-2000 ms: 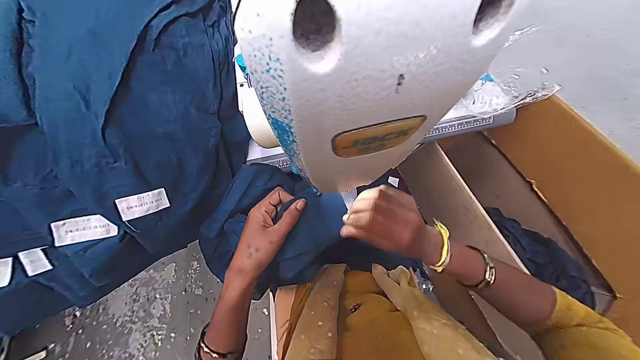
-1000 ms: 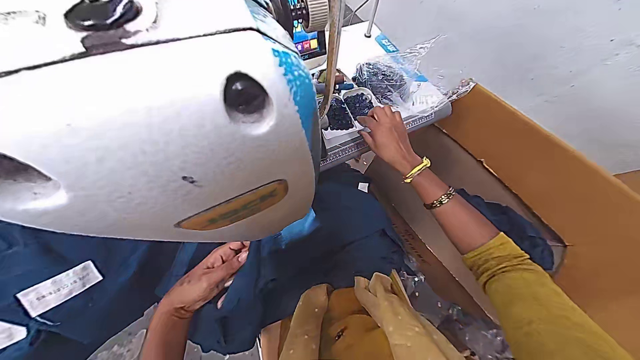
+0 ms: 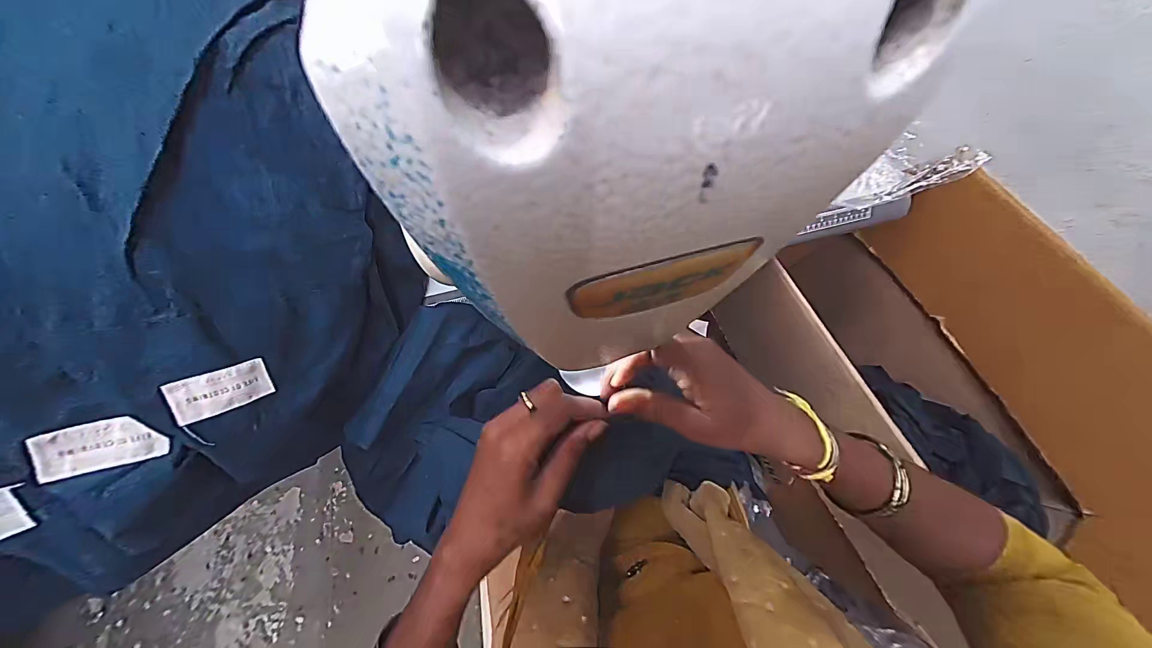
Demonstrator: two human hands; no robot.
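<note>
The white head of a Jack sewing machine [image 3: 612, 207] fills the upper middle. Just below its lower tip, my left hand [image 3: 526, 450] and my right hand [image 3: 697, 387] meet at their fingertips over dark blue fabric [image 3: 432, 432]. Thumb and forefinger are pinched together on my left hand, but whatever lies between them is too small to make out. My right hand's fingers are bent close to the machine's tip, partly behind it, and what they hold cannot be told. The needle area is hidden.
More blue fabric [image 3: 252, 243] with several white labels [image 3: 216, 391] hangs at the left. A cardboard box [image 3: 1017, 270] with dark cloth [image 3: 954, 441] in it stands at the right. Clear plastic [image 3: 900, 175] lies behind the machine head, by a ruled edge.
My right hand has come back from the small dark pieces behind the machine to my left hand under the machine head. The view has shifted strongly.
</note>
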